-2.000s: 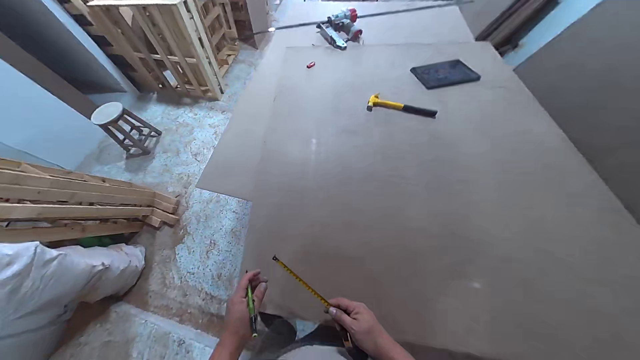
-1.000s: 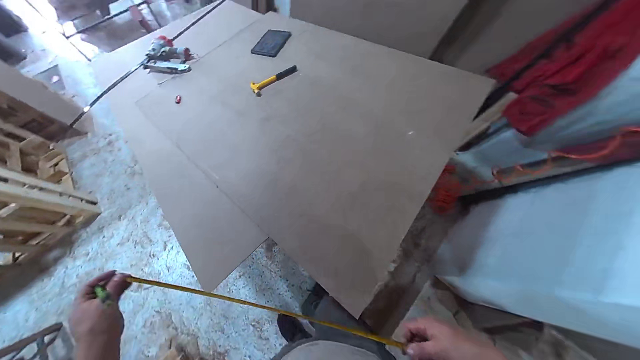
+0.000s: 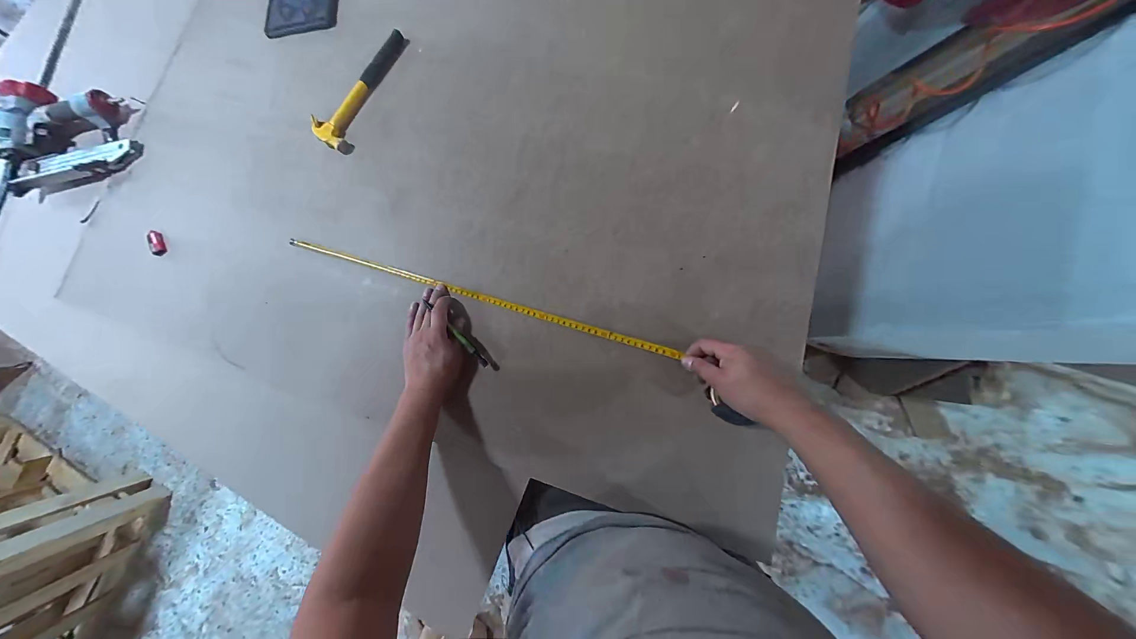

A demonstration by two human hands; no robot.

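A yellow tape measure blade [image 3: 550, 318] lies extended across a large brown sheet [image 3: 577, 195], its hooked end at the left. My left hand [image 3: 433, 342] rests on the sheet, fingertips at the blade, with a green and black pen [image 3: 466, 342] held under its fingers. My right hand [image 3: 732, 377] grips the blade near its right end, and the dark tape case [image 3: 732, 413] shows partly beneath the palm. Beyond the blade lies a claw hammer [image 3: 355, 98] with a yellow and black handle.
At the far left lies a red and grey power tool [image 3: 75, 138], with a small red object [image 3: 157, 242] nearer. A dark flat tablet-like object [image 3: 302, 16] lies at the top. Wooden pallets [image 3: 71, 541] stand at lower left. An orange cord [image 3: 958, 80] hangs at right.
The tape, stretched between my hands in front of my body a second ago, now lies on the sheet. My left hand has moved from the blade's end to partway along it. The view has turned.
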